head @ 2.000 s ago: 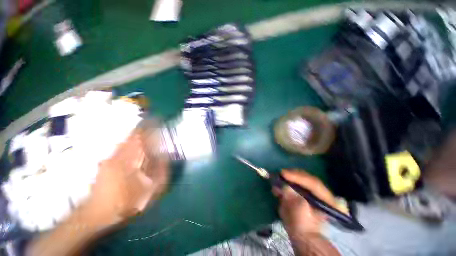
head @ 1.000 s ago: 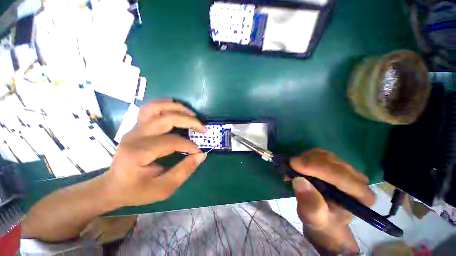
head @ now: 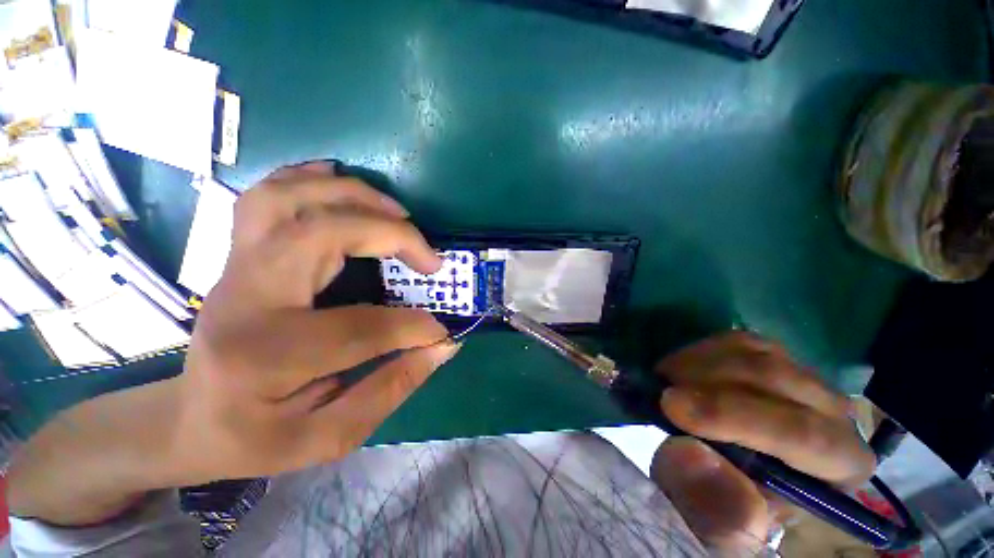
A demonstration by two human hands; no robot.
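Note:
A black phone housing (head: 623,286) lies flat on the green mat, with a white patterned circuit board (head: 420,289) at its left and a silvery rectangle (head: 561,286) at its right. A narrow blue pad strip (head: 493,286) runs between them. My left hand (head: 316,316) pinches thin solder wire (head: 473,328) between thumb and finger, with another fingertip on the board. My right hand (head: 763,420) holds the black soldering iron (head: 801,493). Its tip meets the wire end at the lower end of the pad strip; actual contact is hard to tell.
White LCD modules (head: 142,98) are spread at the left, some with orange tails. Another black housing (head: 752,38) is cut off at the top edge. A tan-greenish round pot (head: 910,180) stands at the right, beside a black holder (head: 943,360).
The camera view has moved closer over the housing. The iron tip has moved from the pad strip's upper part to its lower end, where the wire end also is.

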